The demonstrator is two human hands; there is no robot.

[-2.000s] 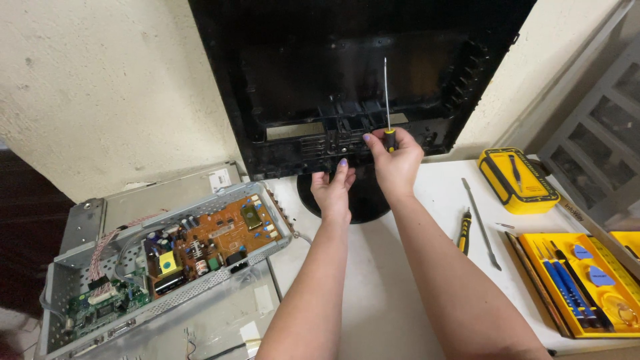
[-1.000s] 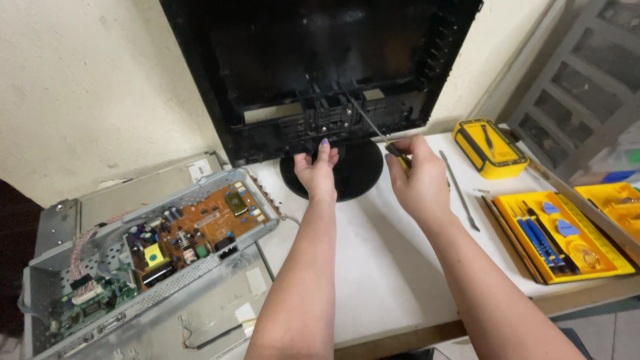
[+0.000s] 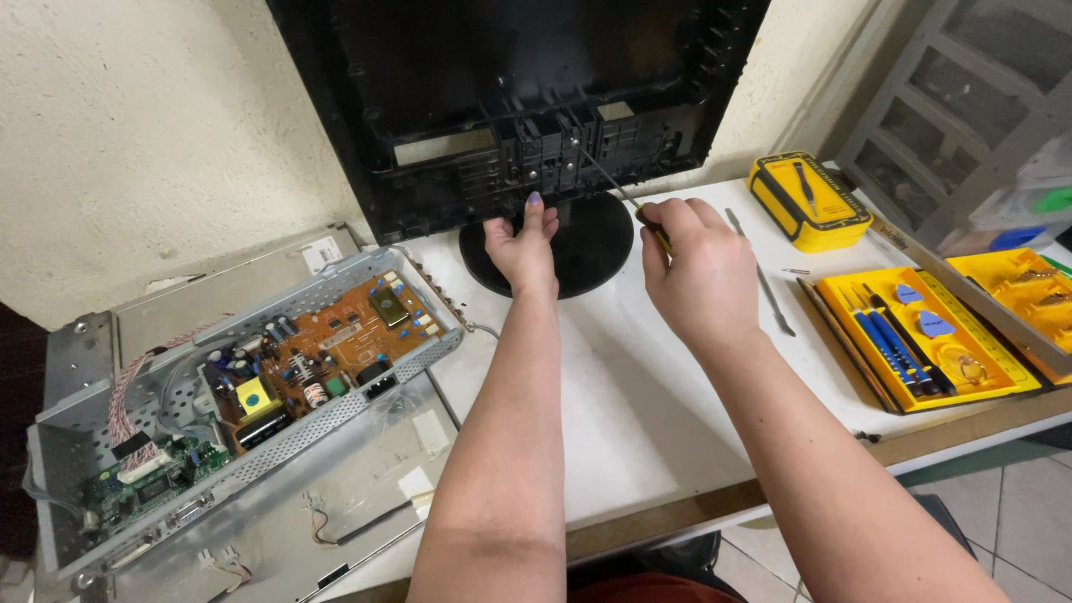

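My right hand (image 3: 699, 264) grips a screwdriver (image 3: 618, 188) by its yellow and black handle, and the tip of its shaft meets a screw (image 3: 575, 142) in the black plastic monitor housing (image 3: 435, 188). More screws show just below and to the left of that one. With the thumb up against the housing's lower edge, my left hand (image 3: 526, 251) holds it from below; its curled fingers are partly hidden. The housing stands upright on a round black base (image 3: 599, 243), behind my left hand.
To the left, a metal chassis (image 3: 276, 469) with circuit boards lies on a flat metal panel (image 3: 368, 469). On the right are a metal pry tool (image 3: 766, 289), a yellow tool case (image 3: 812, 205), an open yellow tool tray (image 3: 1001, 377) and grey drawers (image 3: 963, 92).
The screwdriver pointed upward in my right hand two seconds ago; it now slants against the housing. My left hand stays at the housing's lower edge. The view has shifted.
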